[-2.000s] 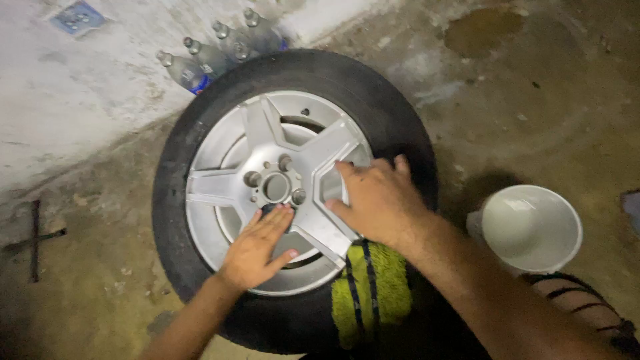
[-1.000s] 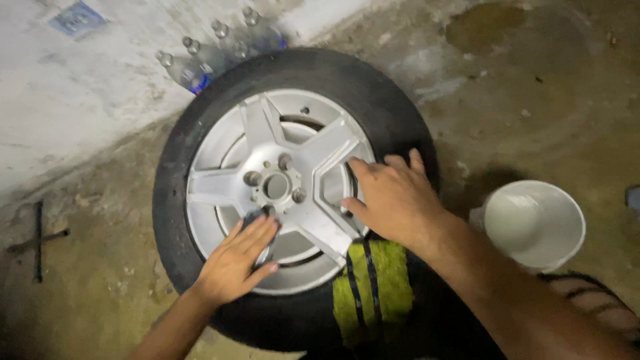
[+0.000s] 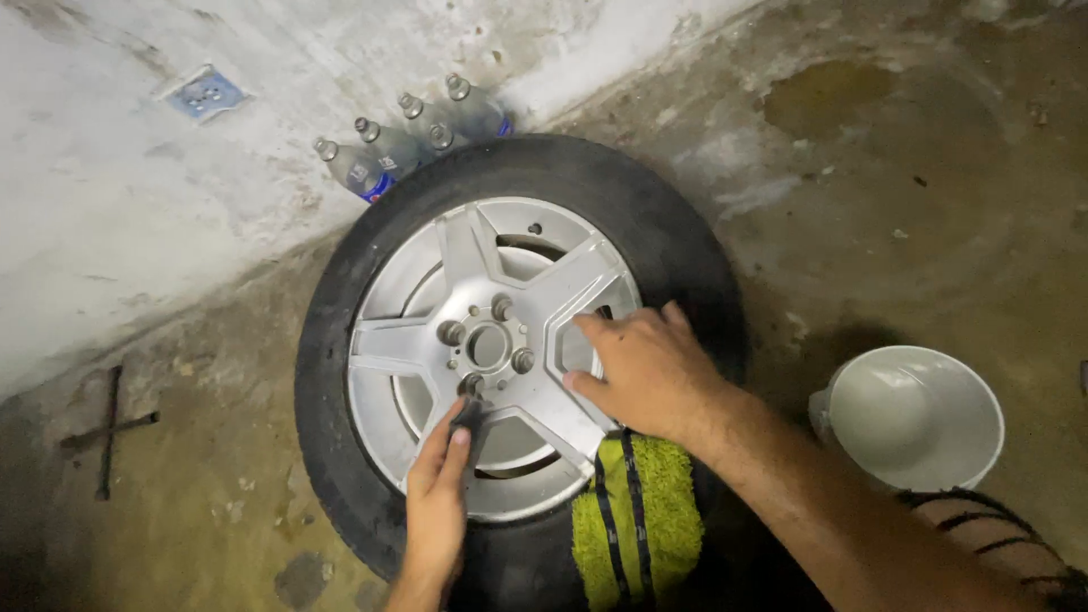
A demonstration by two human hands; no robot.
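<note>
A car wheel lies flat, its silver five-spoke alloy rim [image 3: 476,280] set in a black tire [image 3: 680,229]. My left hand [image 3: 438,493] pinches a small dark piece of cloth or pad [image 3: 466,414] between thumb and fingers, just below a lug hole near the hub. On the right side of the rim, my right hand [image 3: 650,365] spreads its fingers over the edge of a spoke opening and holds nothing that I can see. A yellow-green microfiber cloth [image 3: 671,510] with dark trim drapes over the lower right of the tire, below my right forearm.
A white bucket [image 3: 986,408] stands on the concrete floor at the right, near a foot in a strappy sandal [image 3: 994,527]. Several clear plastic bottles [image 3: 387,140] stand against the wall behind the tire. A four-way lug wrench [image 3: 110,435] lies at the left.
My left hand has turned more upright, and the dark piece shows between its thumb and fingers; before, the hand lay flat over the rim. My right hand stays over the right side of the rim.
</note>
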